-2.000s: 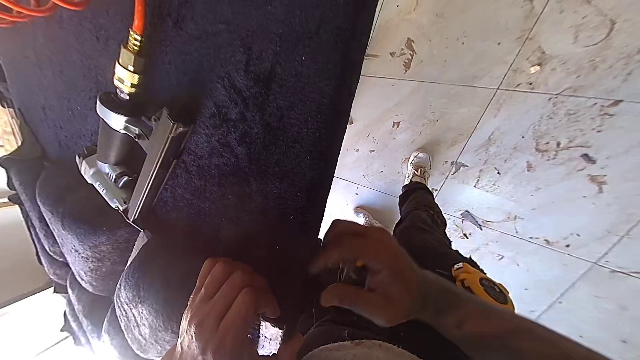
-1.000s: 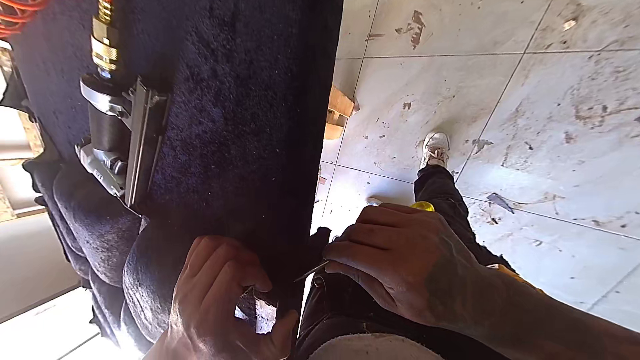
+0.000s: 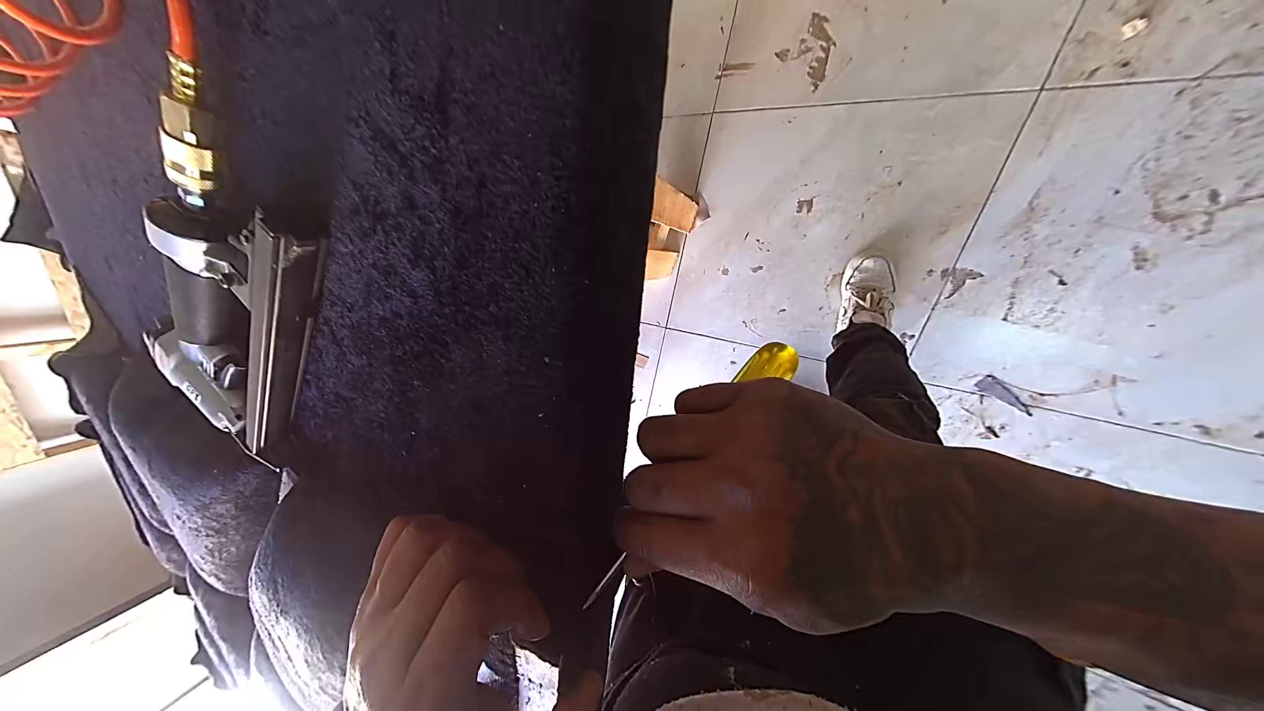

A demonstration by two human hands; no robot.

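Note:
My right hand (image 3: 731, 494) is closed around a tool with a yellow translucent handle (image 3: 769, 362), perhaps a screwdriver; its thin metal shaft (image 3: 604, 583) points down-left toward the dark fabric. My left hand (image 3: 444, 602) is curled against the dark velvety upholstery fabric (image 3: 454, 276) at the bottom, beside a small pale opening (image 3: 536, 679). Whether its fingers pinch the fabric is hidden. A pneumatic stapler (image 3: 262, 336) lies on the fabric at the left, its brass air coupling (image 3: 188, 148) joined to an orange hose (image 3: 181, 30).
Padded, rounded fabric folds (image 3: 197, 504) lie at the lower left. Wooden pieces (image 3: 671, 222) show beyond the fabric's right edge. A shoe (image 3: 867, 286) and dark trouser leg rest on the stained tile floor (image 3: 1116, 227), near a grey scrap (image 3: 1003, 392).
The yellow handle, not visible two seconds ago, now shows above my right hand, with the shaft below it. My left hand stays low by the fabric. The view has shifted somewhat.

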